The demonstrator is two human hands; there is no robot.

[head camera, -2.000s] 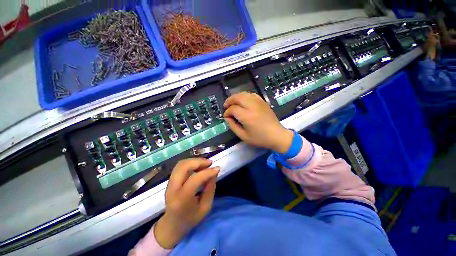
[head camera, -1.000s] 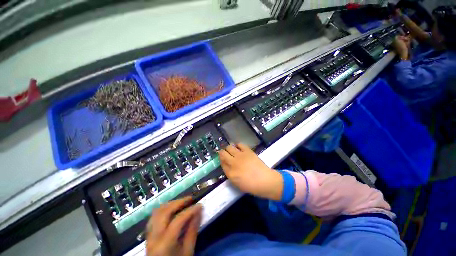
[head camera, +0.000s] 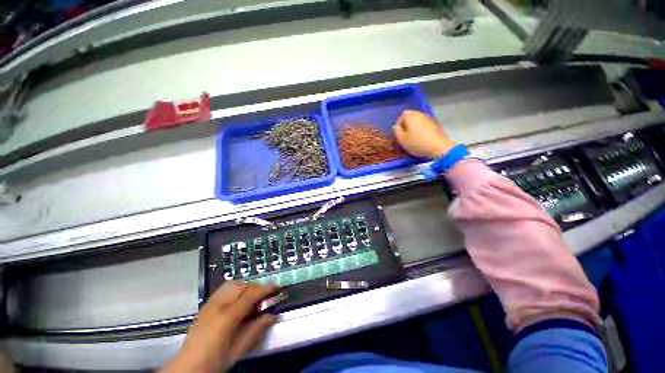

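The green circuit board (head camera: 321, 271) with rows of small dark upright parts lies in a black carrier (head camera: 292, 306) in front of me. My left hand (head camera: 232, 320) rests at the carrier's lower left edge, fingers slightly apart; I see nothing in it. My right hand (head camera: 421, 135), with a blue wrist band (head camera: 448, 158), is over the right side of the right blue bin (head camera: 375, 109), beside the heap of orange leaded components (head camera: 364, 144). Its fingers are curled, and whether they hold a piece is hidden. The left blue bin (head camera: 244, 162) holds grey leaded components (head camera: 300, 149).
A red holder (head camera: 177, 113) stands on the ledge left of the bins. More carriers with boards (head camera: 550, 191) lie along the line at the right. The metal conveyor rail (head camera: 394, 293) runs between my body and the carriers. Blue crates (head camera: 642, 273) are at the lower right.
My right hand has moved from the board's right end up to the orange parts bin. My left hand remains by the carrier's lower edge. The camera view has turned, showing more ledge.
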